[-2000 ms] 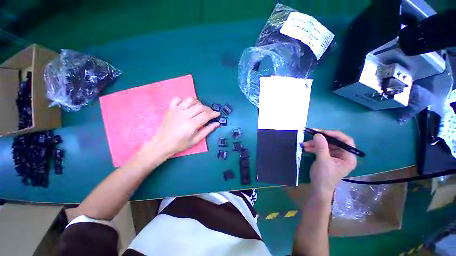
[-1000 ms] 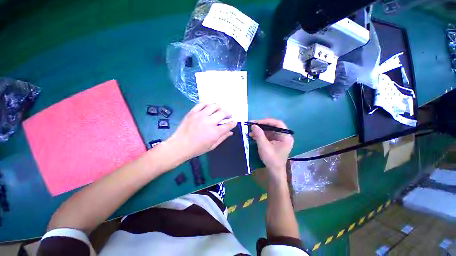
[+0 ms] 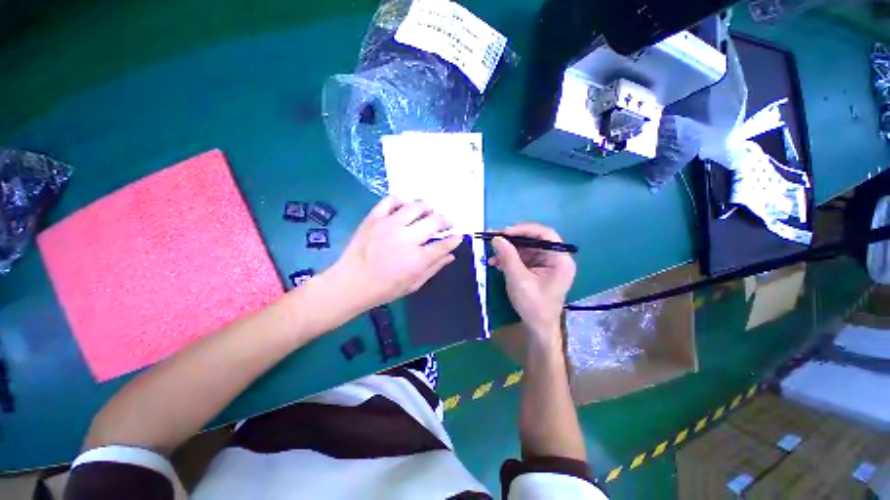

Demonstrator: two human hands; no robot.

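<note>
My right hand (image 3: 532,278) holds a slim black pen-like tool (image 3: 546,244). The tool's tip meets the upper edge of a matte black sheet (image 3: 444,303), which lies over white paper (image 3: 439,171). My left hand (image 3: 395,249) lies over the sheet and paper, its fingertips close to the tool tip. Whether the left fingers pinch anything small cannot be told. Small black housings (image 3: 318,237) lie left of my left hand. More dark pieces (image 3: 386,332) lie below it.
A pink foam sheet (image 3: 161,269) lies left. A clear labelled bag (image 3: 410,78) lies beyond the paper. A white and black fixture (image 3: 605,117) stands upper right. A black tray (image 3: 717,234) with white scraps is far right. An open box (image 3: 673,361) with clear plastic sits below the bench edge.
My left hand has moved from the housings by the pink sheet onto the black sheet and white paper. The view has shifted right. In the last second both hands have hardly moved.
</note>
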